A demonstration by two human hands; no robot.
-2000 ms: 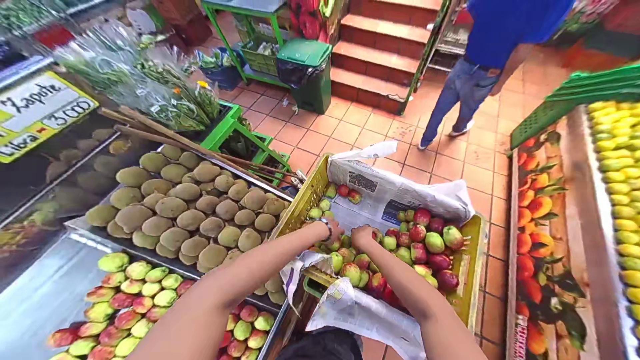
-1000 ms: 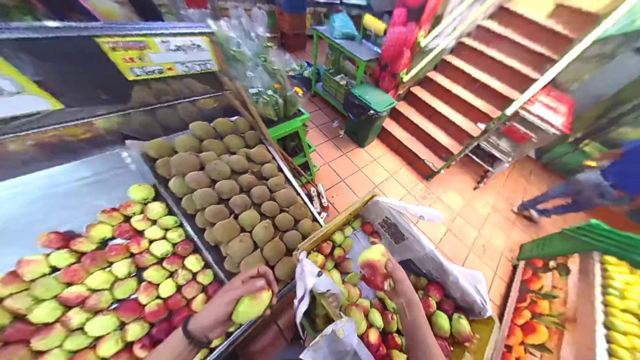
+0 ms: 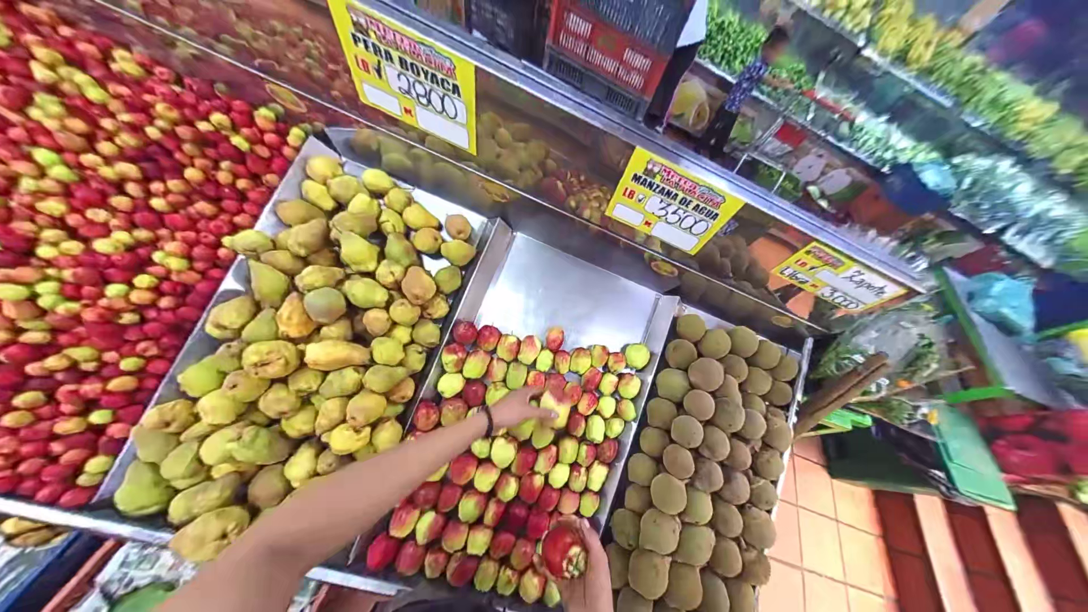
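Note:
My left hand (image 3: 520, 411), with a dark band at its wrist, reaches over the middle tray and touches a red and yellow-green fruit (image 3: 557, 408) at its fingertips; whether it grips the fruit is unclear. Near the front right of that tray, my right hand (image 3: 590, 571) holds a red water apple (image 3: 563, 551), its blossom end facing the camera. Rows of red and green water apples (image 3: 501, 450) fill the front part of the metal tray (image 3: 557, 285), whose bare back part shows.
Pears (image 3: 340, 297) lie heaped in the tray at left, beside a large pile of red apples (image 3: 136, 255). Round brown zapotes (image 3: 701, 459) fill the right tray. Yellow price signs (image 3: 676, 200) line the rear ledge. Wooden sticks (image 3: 841, 393) jut out at right, near red steps (image 3: 969, 552).
The view has swung left from the yellow crate to the fruit trays. Two seconds ago both hands were in the crate; one second ago each held a fruit. My left hand is now over the tray.

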